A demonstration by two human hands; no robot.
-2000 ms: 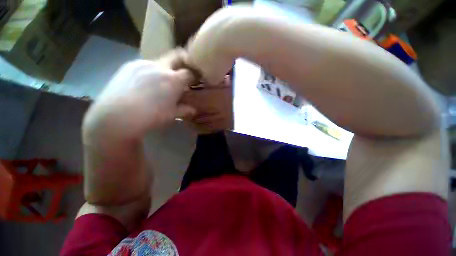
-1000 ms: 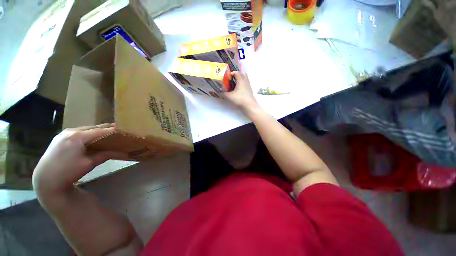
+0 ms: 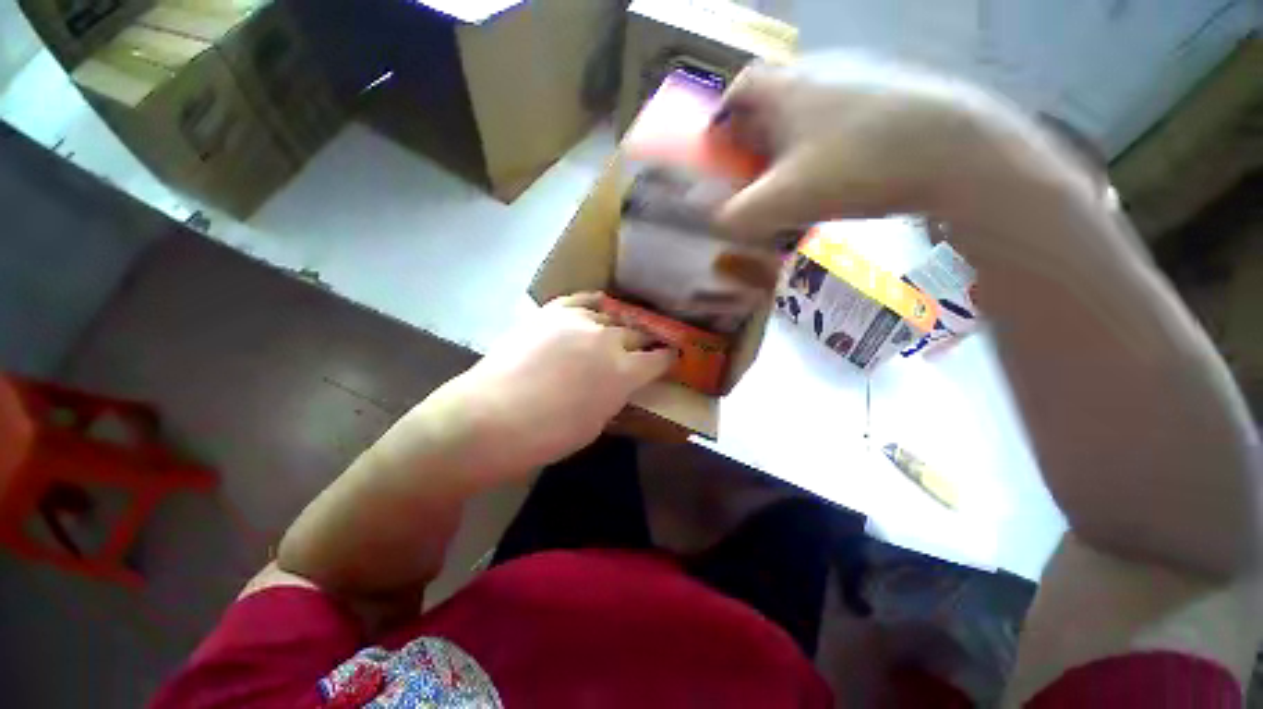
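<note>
An open brown inner carton point(image 3: 669, 411) stands at the table's near edge, tilted in view. An orange retail product box point(image 3: 700, 363) lies inside at its near end. My left hand point(image 3: 561, 381) grips the carton's left wall, with fingertips curled over onto the orange box. My right hand point(image 3: 817, 146) holds another retail product box point(image 3: 679, 263), orange, white and dark and blurred by motion, in the carton's opening. Its fingers are partly blurred, and its lower end is hidden in the carton. More retail boxes point(image 3: 866, 312) lie on the table to the right.
A yellow utility knife point(image 3: 918, 474) lies on the white table point(image 3: 402, 229) at the right. Closed brown cartons point(image 3: 208, 104) stand at the left rear, and another carton point(image 3: 533, 97) behind. A lit smartphone point(image 3: 686, 100) leans behind the carton. An orange-red stool point(image 3: 90, 478) is on the floor at the left.
The inner carton has moved from the left to in front of me. My right hand has lifted a product box from the table and brought it to the carton; my left hand has moved with the carton.
</note>
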